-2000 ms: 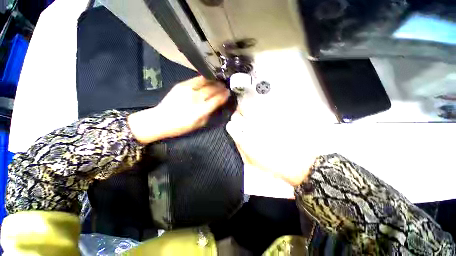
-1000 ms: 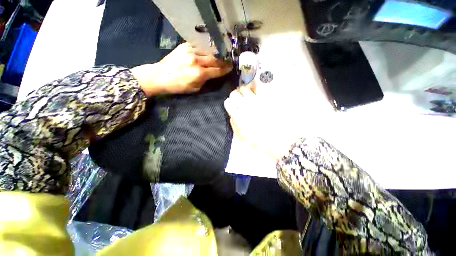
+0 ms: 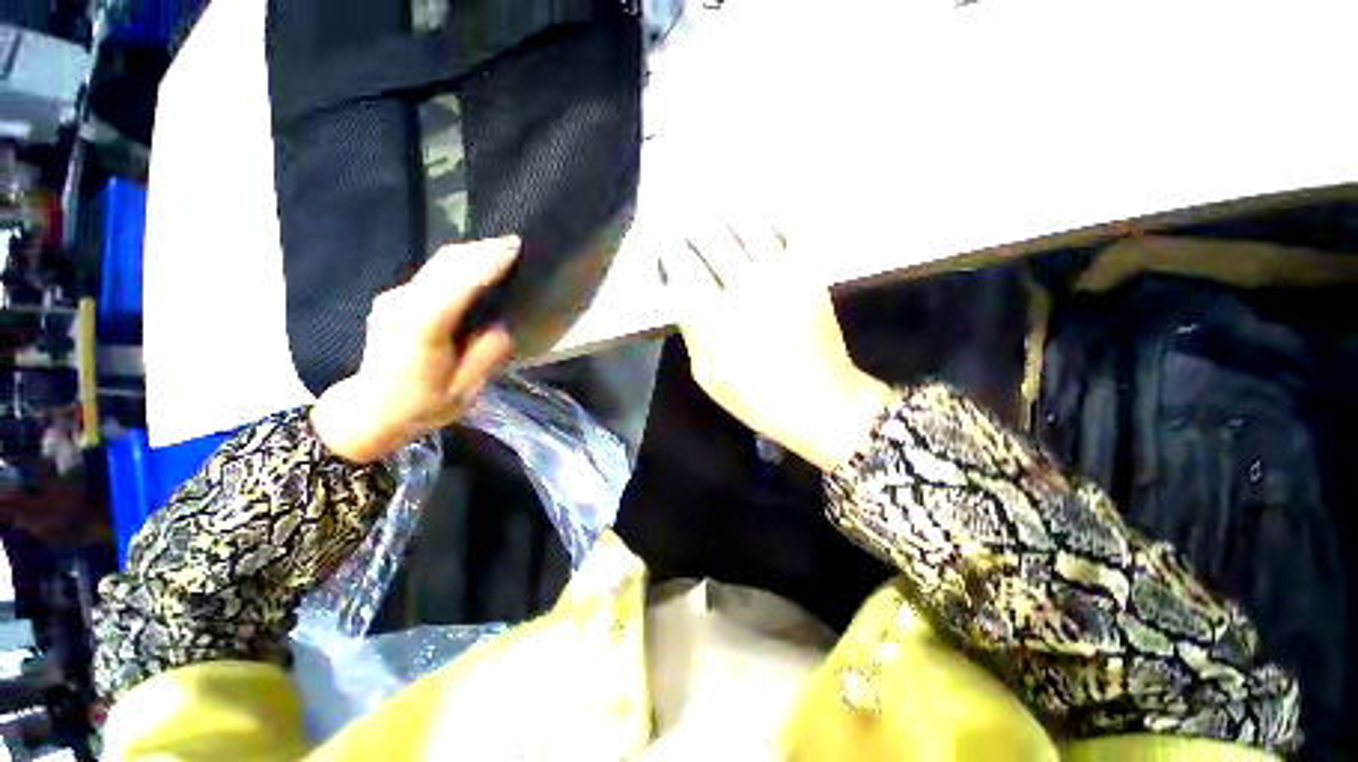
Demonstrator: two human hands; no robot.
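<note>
The black mesh back panel (image 3: pixel 544 164) lies on the white machine table, with a camouflage strip (image 3: pixel 445 171) along its middle and a plain black band across it. Its far end is cut off by the upper picture edge. My left hand (image 3: pixel 425 350) is at the panel's near edge, fingers over the mesh and thumb nearer me, with the edge between them. My right hand (image 3: pixel 760 320) is empty and lies at the table's front edge to the right of the panel, fingers apart. The needle area is out of view.
A crinkled clear plastic bag (image 3: pixel 559 454) hangs below the table edge (image 3: pixel 983 265) by my lap. Black fabric pieces (image 3: pixel 1191 387) lie below the table at the right. Blue bins (image 3: pixel 122 246) and other workshop items are at the far left.
The view has shifted down, so machine head and phone are out of it. Both hands have left the needle area and moved nearer me, the left to the panel's near edge, the right to the table edge.
</note>
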